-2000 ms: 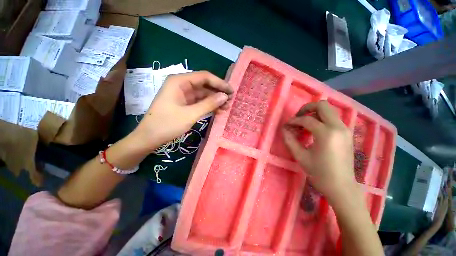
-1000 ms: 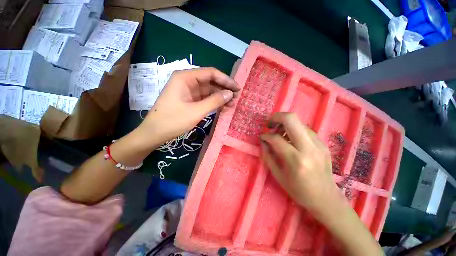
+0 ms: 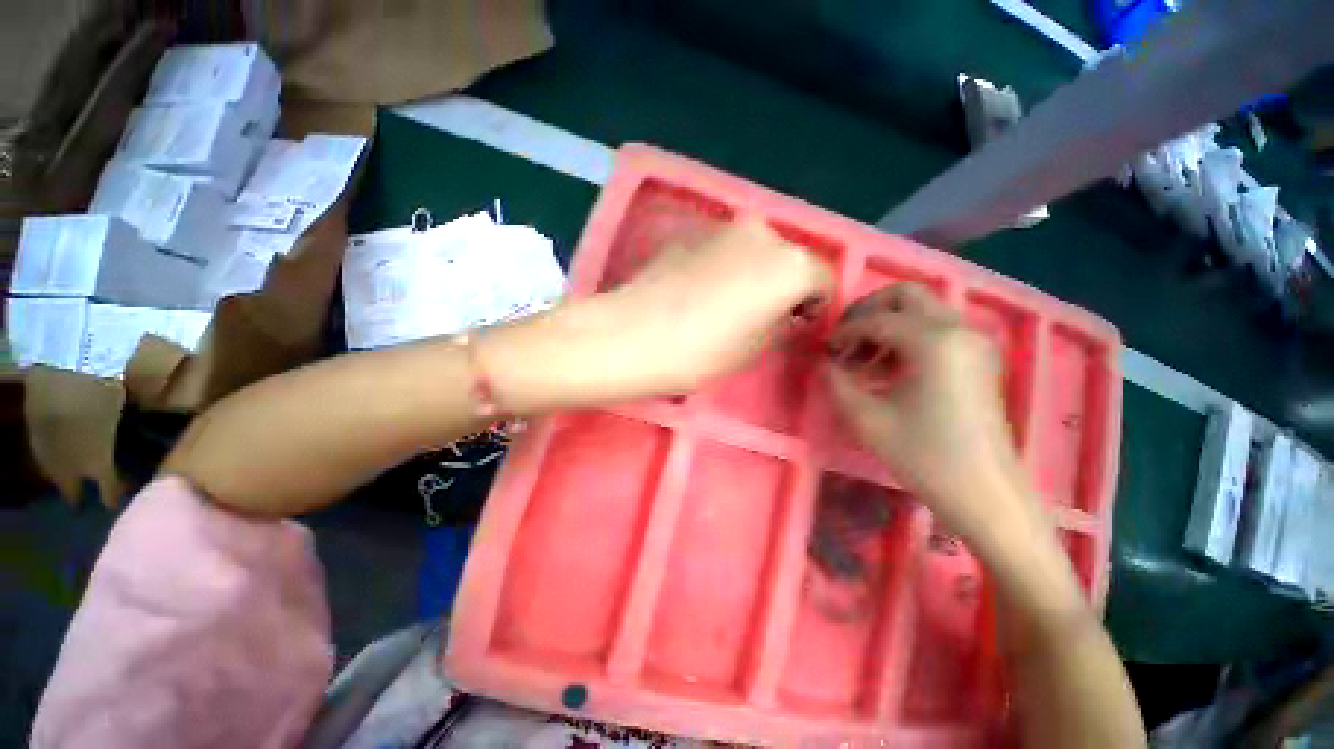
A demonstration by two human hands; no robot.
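Note:
The pink-red compartment tray [image 3: 644, 666] lies tilted in front of me, with rectangular pockets. My left hand [image 3: 724, 300] reaches over the upper-left pockets, its fingertips bent down near the second upper pocket. My right hand [image 3: 929, 388] is close beside it over the upper middle pockets, thumb and fingers bent together. Whether either hand pinches a small part is too blurred to tell. A dark pile of tiny parts [image 3: 849, 549] lies in a lower middle pocket. The upper-left pocket is mostly covered by my left hand and arm.
White product boxes [image 3: 147, 220] sit in a brown carton [image 3: 285, 329] at left. Printed cards [image 3: 439, 278] and white string loops [image 3: 439, 483] lie left of the tray. A grey metal post [image 3: 1083, 139] crosses above right. Bagged items [image 3: 1214, 190] and white boxes [image 3: 1273, 505] are at right.
My left hand has moved right, from the tray's left rim to over the upper pockets near my right hand. My right hand has moved slightly right and up. The tray appears further left in view.

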